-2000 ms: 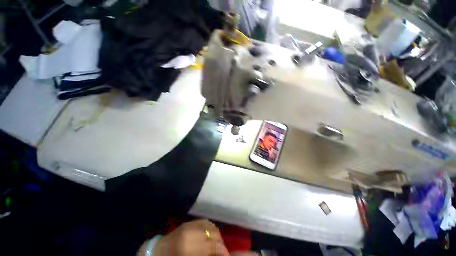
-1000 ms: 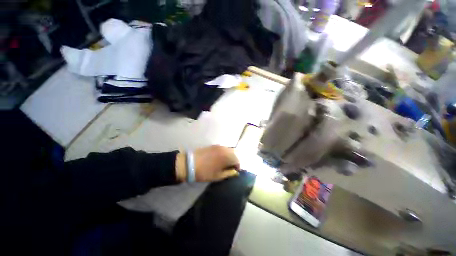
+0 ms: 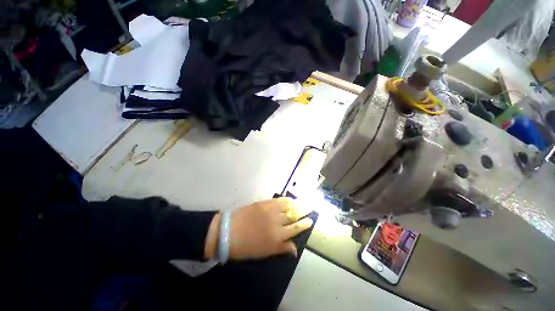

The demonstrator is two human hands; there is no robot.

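My left hand [image 3: 258, 229], with a pale bracelet at the wrist and a ring, lies flat on a black fabric panel [image 3: 268, 279], its fingertips close to the lit needle area. The panel's upper end reaches the bed beside the needle area of the off-white sewing machine [image 3: 371, 143]. The needle itself is hidden by glare and the machine head. The panel hangs down towards the bottom of the picture. My right hand is not in the picture.
A smartphone [image 3: 389, 251] with a lit screen lies on the machine bed. A heap of black cloth [image 3: 243, 67] lies beyond, with white sheets [image 3: 146, 58] at its left over striped folded pieces. A white scrap [image 3: 281, 92] lies beside the heap.
The view has swung left and nearer the machine head. My left hand, over the panel's lower part earlier, is now by the needle area, its fingers more spread than a second ago.
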